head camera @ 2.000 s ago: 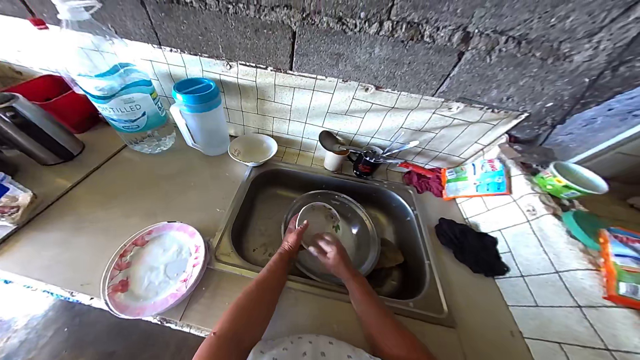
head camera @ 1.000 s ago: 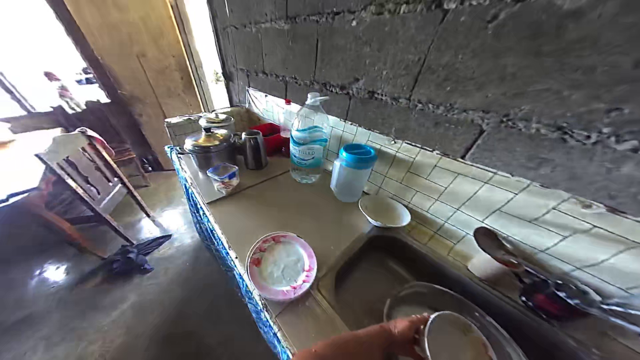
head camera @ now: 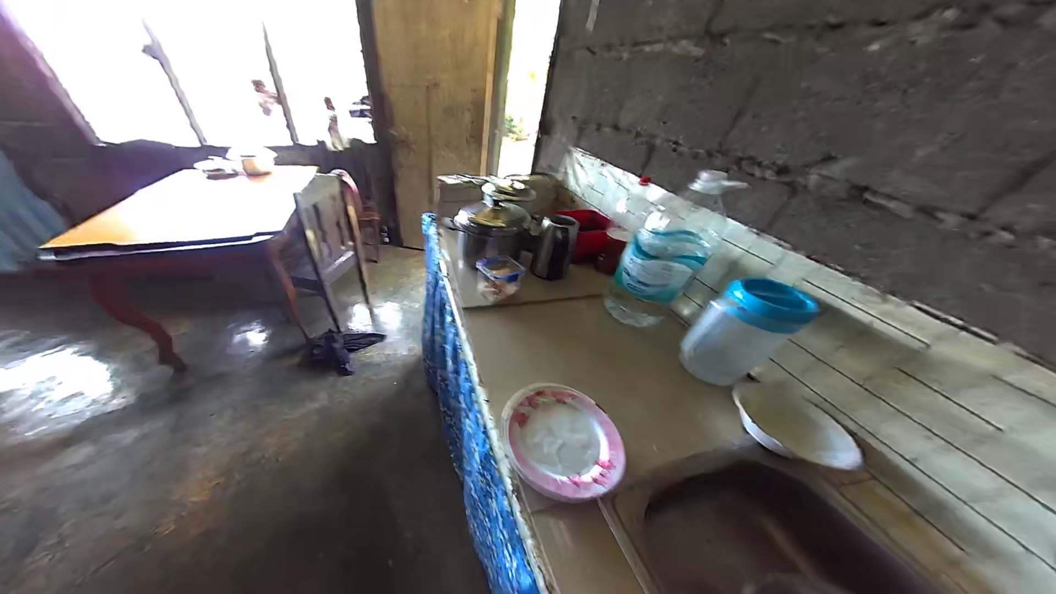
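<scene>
Neither my left hand nor my right hand shows in the current view. A metal sink basin [head camera: 742, 528] lies at the bottom right, its lower part cut off by the frame edge; a blurred rim shows faintly inside it. To its left, a pink-rimmed plate with a floral pattern [head camera: 610, 450] rests on the counter near the front edge. A white bowl [head camera: 796, 425] sits behind the sink against the tiles. Beside the bowl stands a clear plastic pitcher with a blue top [head camera: 726, 342].
A large water bottle [head camera: 660, 268], a steel kettle [head camera: 554, 247], a lidded metal pot [head camera: 492, 227] and a small blue-lidded container [head camera: 500, 279] stand farther along the counter. Beyond are a wooden table [head camera: 190, 206], a chair [head camera: 330, 231] and a black plastic bag [head camera: 338, 351] on the floor.
The view has swung far to the left. Both hands were over the basin two seconds ago, and one held a round dish a second ago; now both are out of frame.
</scene>
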